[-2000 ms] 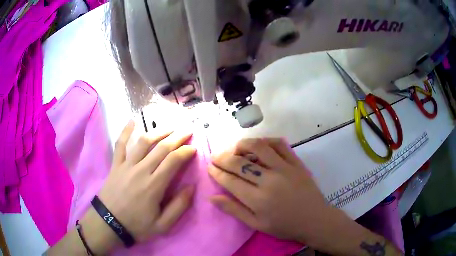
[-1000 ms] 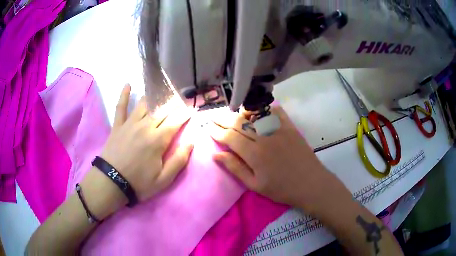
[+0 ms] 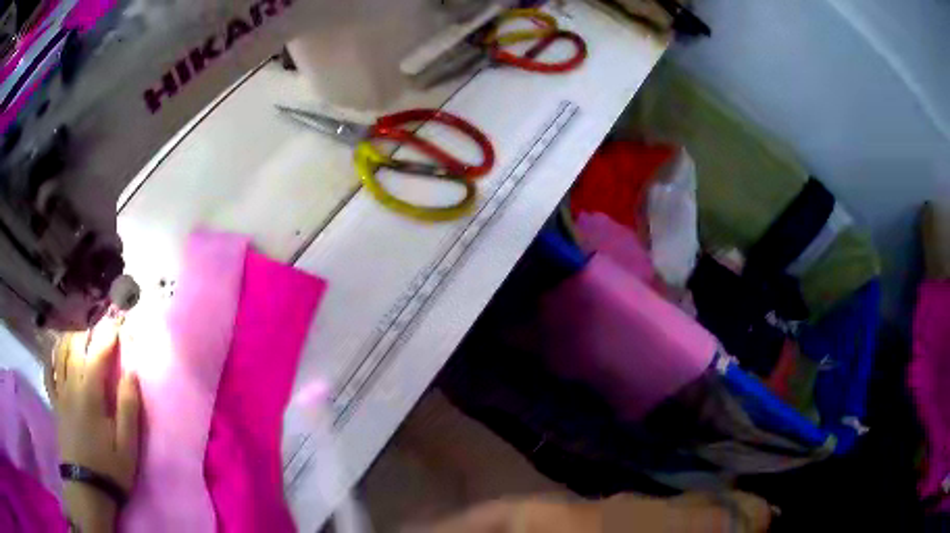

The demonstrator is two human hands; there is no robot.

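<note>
A pale pink cloth layer lies under the lamp glare at the sewing machine, with a magenta panel along its right side. My left hand lies flat on the pale pink cloth near the needle area, wearing a dark wristband. The glare hides the needle and presser foot. My right hand or forearm is a blurred shape cut off by the bottom edge; its fingers and anything in them cannot be made out. A pale blurred strip crosses the table's front edge.
Yellow-and-red shears and smaller scissors lie right of the machine. A printed ruler runs along the white table's front edge. A blue-rimmed bin beyond it holds mixed cloth. Part of a person and magenta cloth show at the right edge.
The view has swung right, bringing the bin into sight. My right hand has left the cloth by the needle and is low in the picture. My left hand stays on the cloth.
</note>
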